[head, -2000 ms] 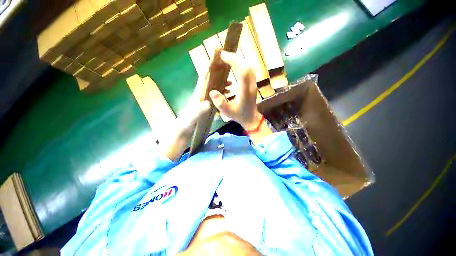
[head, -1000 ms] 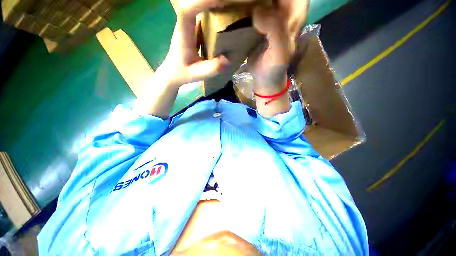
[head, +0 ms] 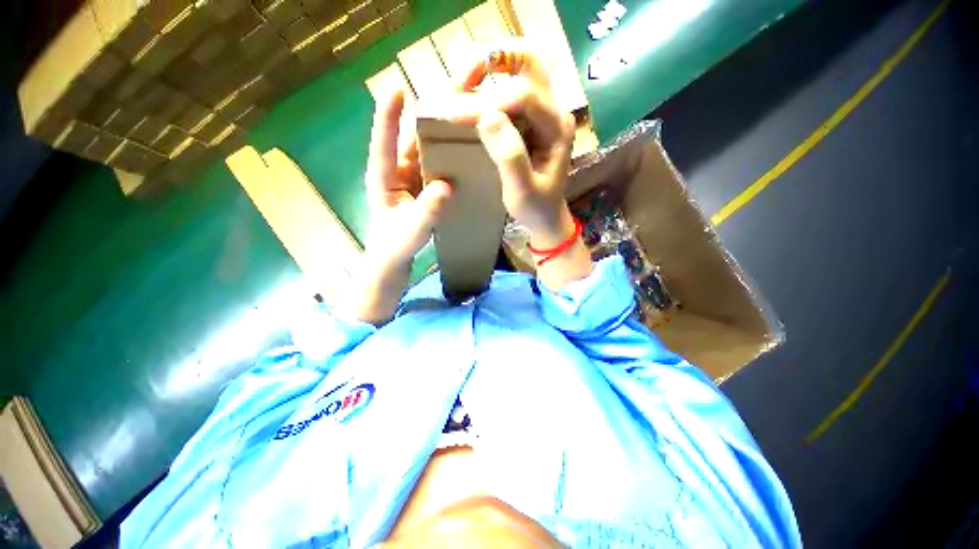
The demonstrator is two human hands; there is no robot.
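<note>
A long narrow brown carton [head: 464, 204] is held in front of my chest, its far end up between my hands and its other end near my shirt. My left hand [head: 399, 204] holds its left side, with the thumb on the carton. My right hand [head: 528, 150] holds its right side near the far end, thumb at the end edge. The far end looks closed from here; the side turned away from me is hidden. Flat carton blanks [head: 290, 209] lie on the green bench left of my hands.
A row of formed cartons [head: 438, 62] stands behind my hands. Stacked cartons [head: 161, 80] are at the far left. Small white pieces [head: 607, 19] lie right of the row. The bulk carton [head: 703, 273], with dark bagged products [head: 636, 257], is at the right. A cardboard bundle [head: 41, 472] is at lower left.
The narrow carton in my hands has turned from slanted to nearly straight toward my chest. From one second ago, my hands and the carton appear lower and smaller, and the carton row shows again.
</note>
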